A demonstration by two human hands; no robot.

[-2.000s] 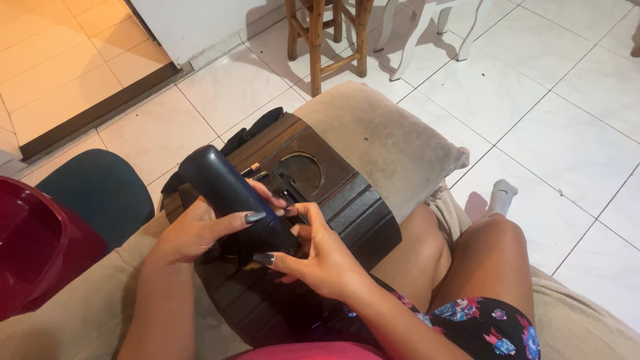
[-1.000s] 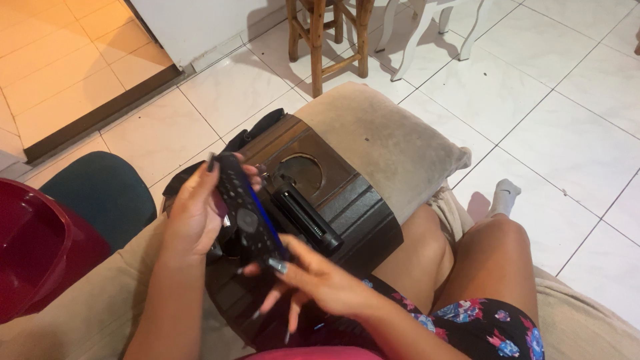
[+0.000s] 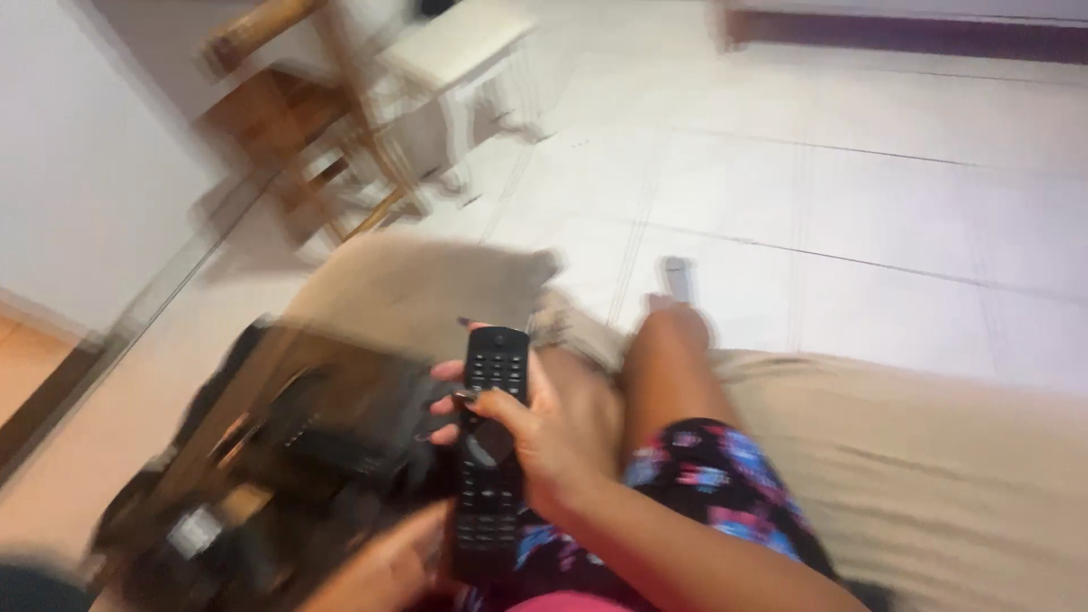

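A black remote control point(image 3: 489, 459) stands lengthwise over my lap, its button side facing me. My right hand point(image 3: 535, 433) is shut on it from the right, thumb across the front and fingertips showing past its left edge. By its lower left edge is my left hand point(image 3: 429, 540), blurred and partly hidden; its grip cannot be made out. To the left lies a dark brown slatted tray point(image 3: 374, 374), with a blurred black object point(image 3: 331, 446) on it.
A beige cushion point(image 3: 425, 285) lies beyond the tray, and beige cloth point(image 3: 918, 467) covers the seat at right. On the tiled floor stand a wooden stool point(image 3: 280, 110) and a white stool point(image 3: 459, 47). A small blurred whitish thing point(image 3: 195, 531) is at lower left.
The remote control was in my left hand one second ago; now my right hand grips it, farther right over my lap. The view has swung to the right.
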